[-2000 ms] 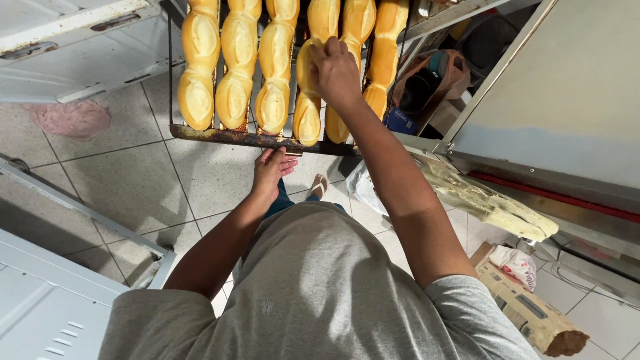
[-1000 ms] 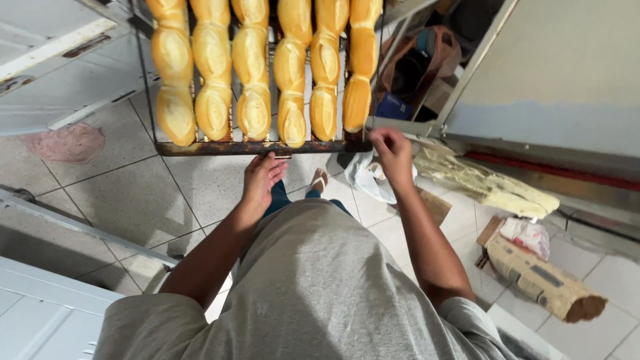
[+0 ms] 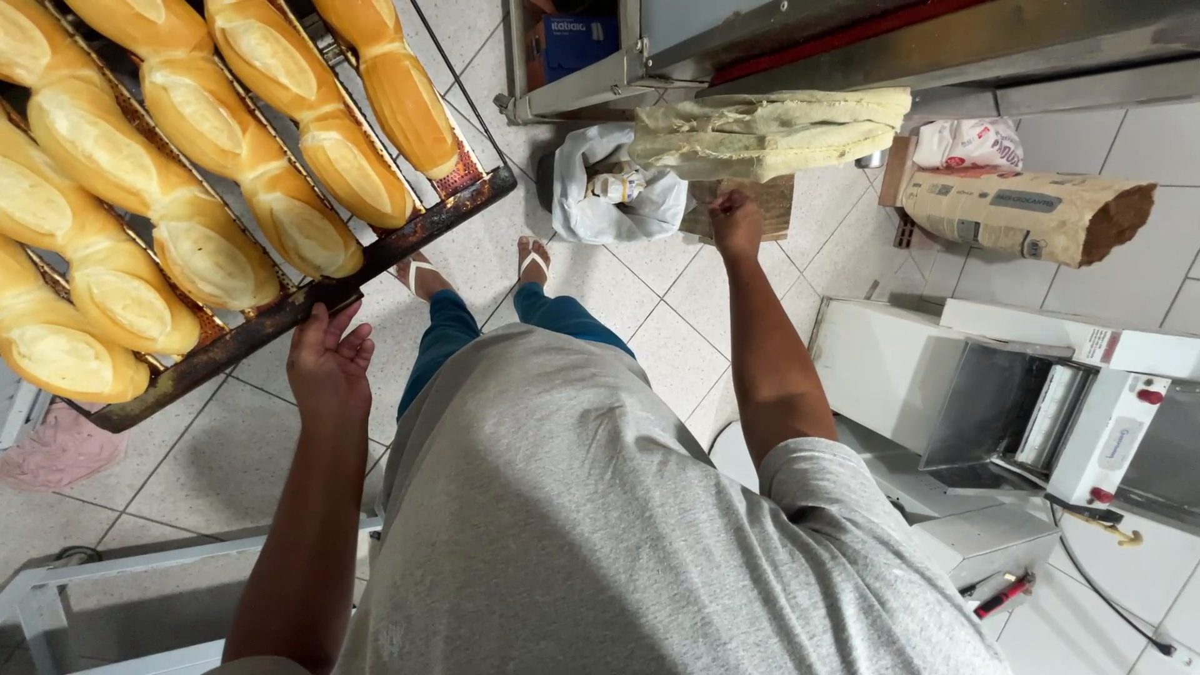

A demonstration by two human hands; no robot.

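At the upper left is a dark-edged metal baking tray (image 3: 234,343) with rows of golden bread rolls (image 3: 211,248) joined end to end. My left hand (image 3: 330,361) is at the tray's near edge, its thumb and fingers around a small part of the rim; the underside of the grip is hidden. My right hand (image 3: 736,223) hangs away from the tray with its fingers curled, and whether something small is in them cannot be seen. Beyond that hand are a pale yellowish cloth (image 3: 773,131) and a white plastic bag (image 3: 614,192).
A metal oven-like unit (image 3: 844,56) runs along the upper right. A paper sack (image 3: 1022,214) lies at the right, above a machine with a roller and red knobs (image 3: 1078,422). A white metal frame (image 3: 141,572) stands lower left, near a pink cloth (image 3: 66,450) on the tiled floor.
My right hand was on a roll, then beside the tray's right corner; now it is well away to the right. My left hand stays at the tray's edge. The view has turned to the right.
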